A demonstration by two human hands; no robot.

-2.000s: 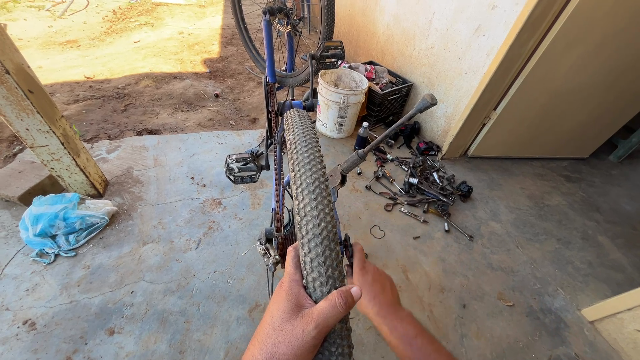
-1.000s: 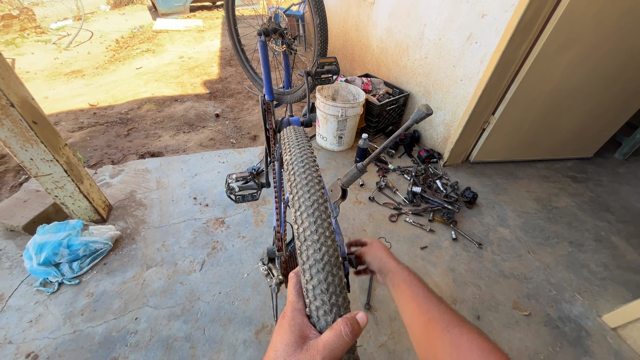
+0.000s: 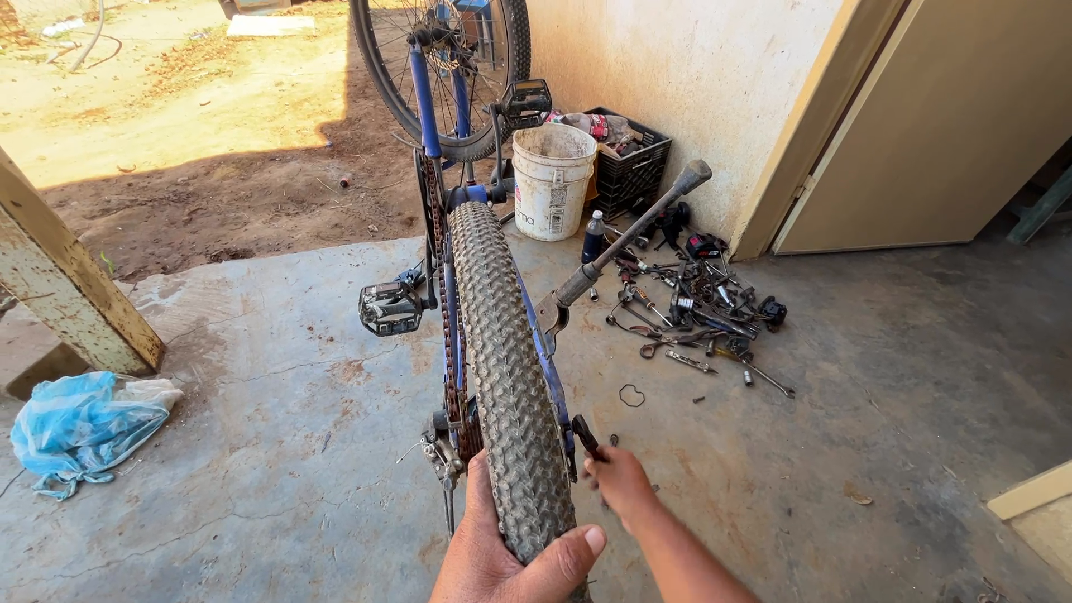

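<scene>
An upside-down bicycle with a blue frame (image 3: 543, 368) stands before me, its knobby rear tire (image 3: 501, 352) nearest. My left hand (image 3: 512, 553) grips this tire from below, thumb on the right side and fingers on the left. To the right of the wheel, my right hand (image 3: 620, 486) has its fingers curled on the end of a dark metal piece (image 3: 588, 437) by the rear axle; whether it is a tool or a bike part, I cannot tell. The rusty chain (image 3: 452, 368) and rear derailleur (image 3: 442, 456) are on the left side. Part of a small metal object shows behind my right hand.
Hand tools (image 3: 703, 310) lie heaped on the concrete, with a bottle (image 3: 593, 238) beside them. Behind are a white bucket (image 3: 553, 180) and a black crate (image 3: 641, 167) by the wall. A blue plastic bag (image 3: 84, 427) lies left, near a rusty post (image 3: 75, 276).
My right hand leaves the axle area, then comes back with its fingers on the dark metal piece. My left hand stays on the tire.
</scene>
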